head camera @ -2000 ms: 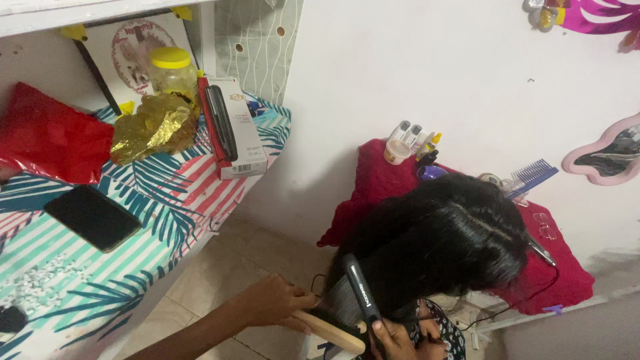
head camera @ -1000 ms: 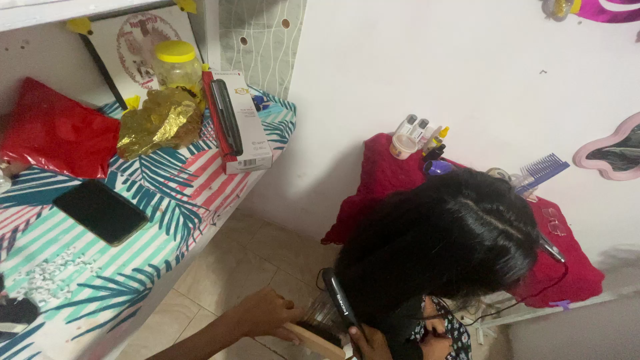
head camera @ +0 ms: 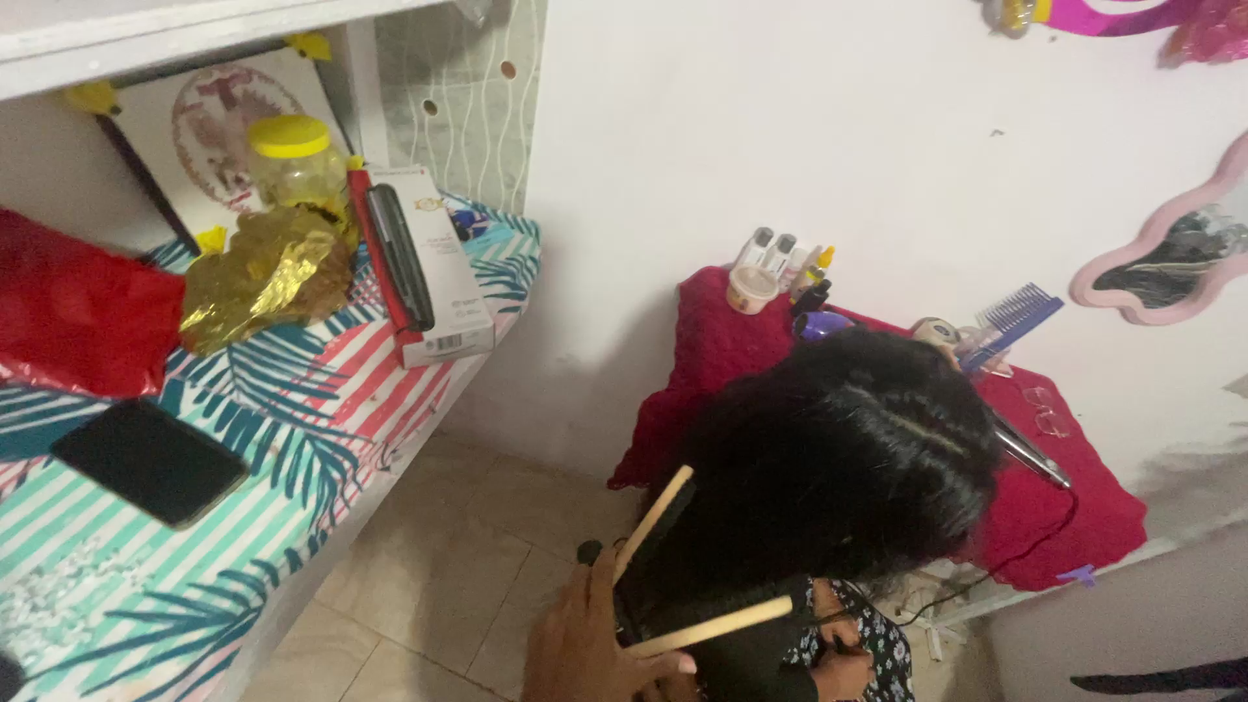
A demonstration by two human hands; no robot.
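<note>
My left hand (head camera: 590,624), at the bottom centre, grips a two-armed wooden hair tool (head camera: 712,627) whose pale arms stand apart in a V. The tool lies against the long, dark hair (head camera: 780,468) of a seated person, seen from above and behind, with a light parting line across the crown. The hair hides part of the tool. My right hand is not in view, nor is the black flat iron that the earlier frames show. The seated person's own hands (head camera: 843,653) rest on a floral garment, right of the tool.
A red cloth-covered table (head camera: 1102,497) holds bottles, a blue comb (head camera: 1014,327), glasses (head camera: 1046,411) and a corded metallic styling tool (head camera: 1032,454). At left, a patterned tabletop (head camera: 292,380) bears a phone (head camera: 151,460), a flat iron box (head camera: 444,292), a jar (head camera: 295,161) and a red bag (head camera: 83,312).
The wooden tool's arms, together earlier, are now spread. The black flat iron and my right hand, beside the tool one second ago, have gone from view.
</note>
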